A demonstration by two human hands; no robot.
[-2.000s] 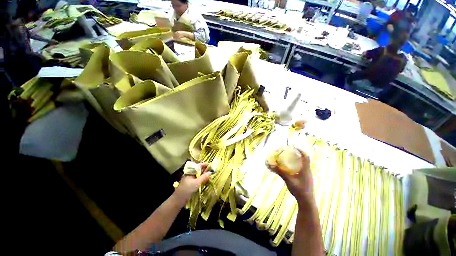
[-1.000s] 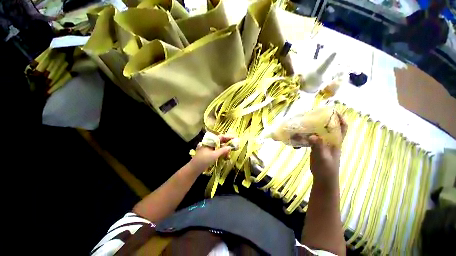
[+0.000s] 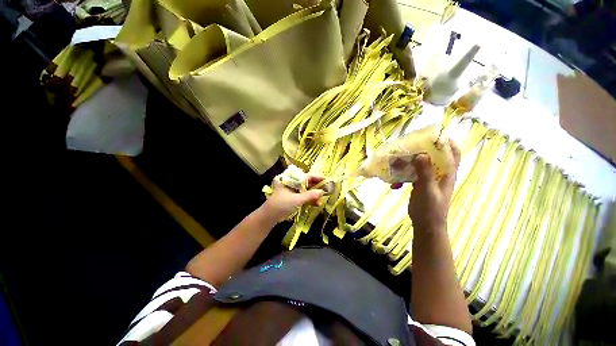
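Note:
My right hand (image 3: 432, 182) is closed around a cloudy cream-yellow glue bottle (image 3: 408, 154), held on its side with its narrow end pointing left towards my other hand. My left hand (image 3: 294, 194) pinches the end of a yellow strap between thumb and fingers; a pale wrap or piece shows at its fingers. The exact contact between bottle tip and strap is too blurred to tell. A tangled heap of yellow straps (image 3: 351, 121) lies behind my left hand. Other straps (image 3: 520, 216) lie side by side in a row on the white table to the right.
Olive-khaki bag bodies (image 3: 270, 88) stand behind the heap, the front one with a dark label (image 3: 233, 122). A white nozzle bottle (image 3: 444, 84), a black lump (image 3: 506, 86) and brown cardboard (image 3: 594, 115) are on the table. Stacked yellow-edged pieces (image 3: 84, 74) are at left.
The view has tilted down and shifted. The bottle, seen end-on at first, is now turned on its side with its tip close to my left hand. My left hand still holds a strap.

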